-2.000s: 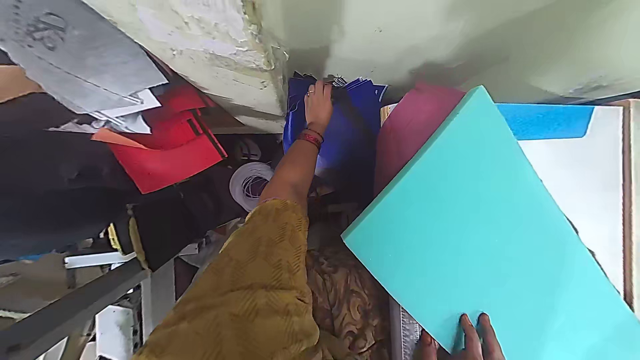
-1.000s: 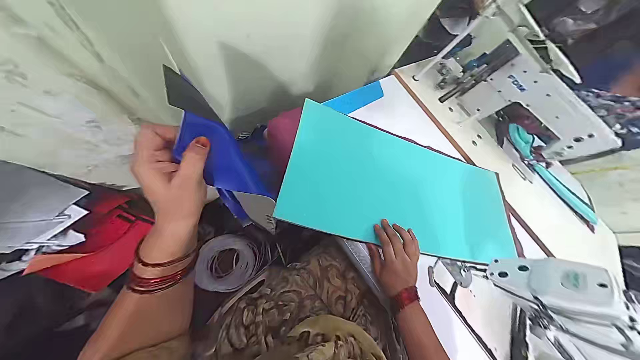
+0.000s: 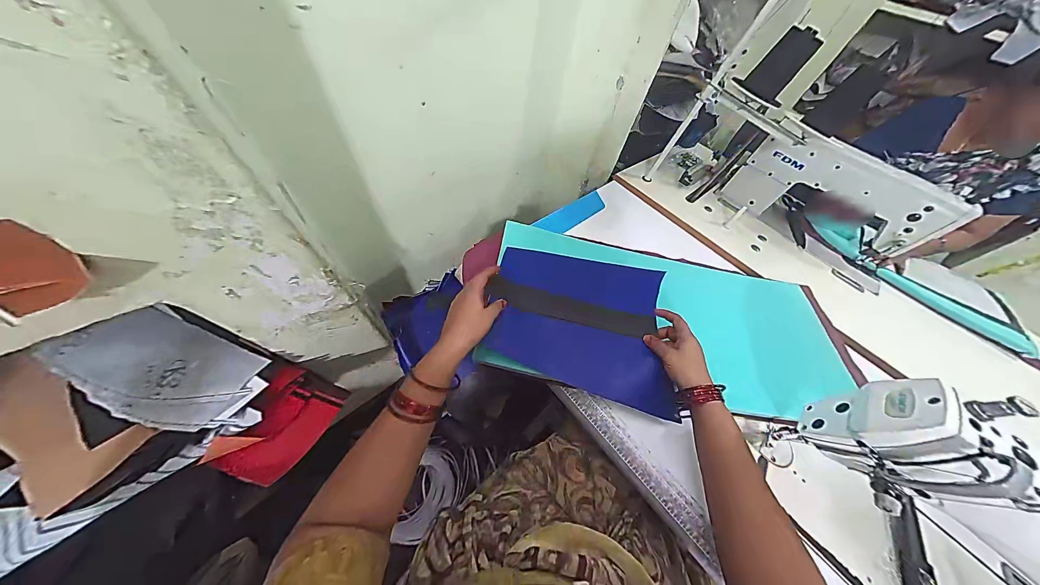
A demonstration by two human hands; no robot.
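Observation:
A flat blue panel with a black strip across it is held between both hands, over a turquoise sheet on the white table. My left hand pinches the panel's left edge at the strip. My right hand grips the right edge, near the strip's other end. More blue pieces lie in a pile left of the table, against the wall. A maroon piece shows under the turquoise sheet.
An FDM sewing machine stands at the upper right, another machine head at the lower right. A metal ruler lies along the near table edge. Red pieces and grey pieces are at left. Part of another person shows at upper right.
The blue panel, held by my left hand alone a second ago, is now spread over the turquoise sheet. My right hand has left that sheet and taken the panel's right edge.

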